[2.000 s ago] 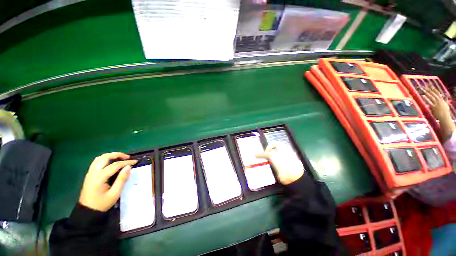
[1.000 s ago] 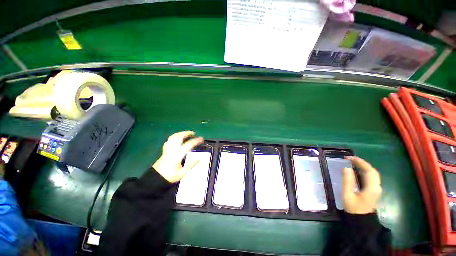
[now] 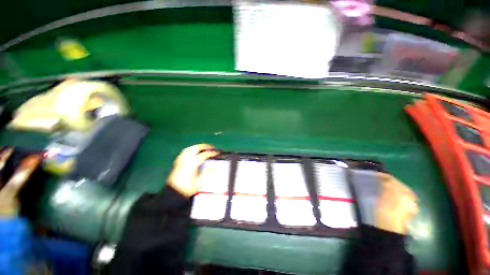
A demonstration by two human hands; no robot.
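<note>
A black tray lies on the green bench with phones side by side. Four phones show lit white screens, such as the leftmost phone, with a thin red band across them. The rightmost phone looks grey and is partly covered. My left hand is at the tray's upper left corner, fingertips by the leftmost phone. My right hand is blurred at the tray's right end, beside the grey phone. Whether either hand grips the tray is not clear.
A grey tape dispenser with a cream tape roll stands at left. Stacked orange trays are at right. A white sheet hangs behind. Another person's hand and blue sleeve are at the left edge.
A red band now crosses the lit screens. My right hand has moved slightly right and lower, to the tray's end. My left hand has barely moved. Another person's hand has appeared at left.
</note>
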